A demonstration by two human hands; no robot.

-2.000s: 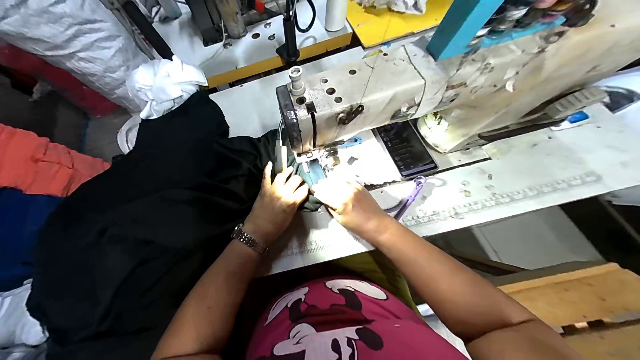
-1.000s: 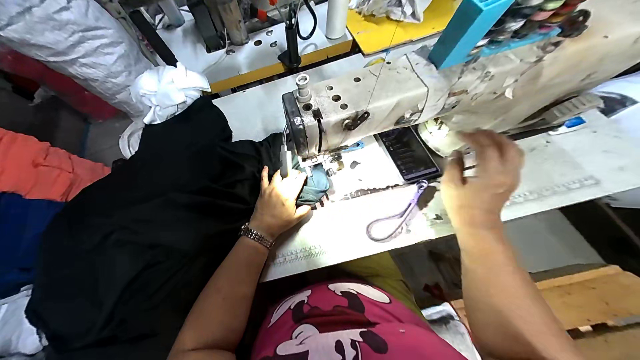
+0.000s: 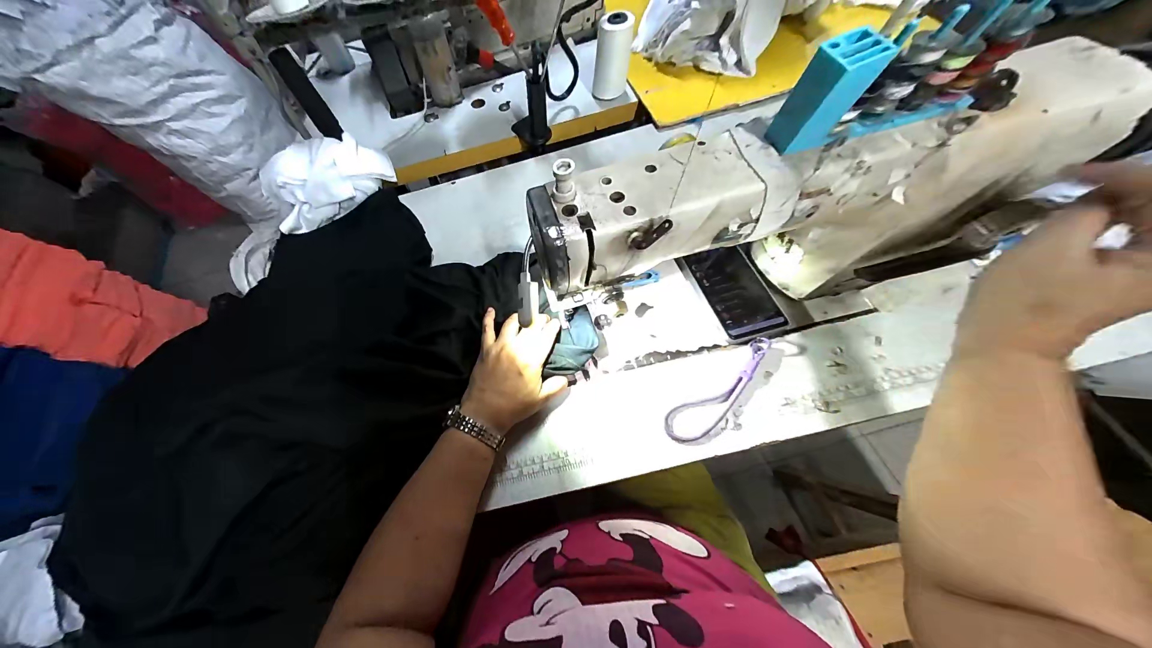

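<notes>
My left hand [image 3: 513, 367] rests flat on dark fabric by the needle area of an industrial sewing machine [image 3: 666, 202]. A bunched teal cloth piece [image 3: 572, 344] lies beside its fingertips, under the presser foot area. Black fabric [image 3: 297, 396] spreads from there to the left. My right hand [image 3: 1048, 274] is raised at the far right, by the machine's right end; small white material shows at its fingers, and whether they grip it is unclear. A smartphone [image 3: 736, 292] lies under the machine arm, with a purple wrist strap [image 3: 715, 409] across the table.
A blue bobbin holder [image 3: 832, 90] stands on the machine. Behind are a white thread cone [image 3: 614, 56], a yellow board [image 3: 693, 90] and another machine's table. White knotted cloth [image 3: 324, 180] lies at the left, near orange fabric [image 3: 85, 301]. The table edge [image 3: 720, 459] runs in front of my body.
My right hand has left the cloth at the needle area, where it was beside my left hand, and moved far right. My left hand has stayed on the fabric.
</notes>
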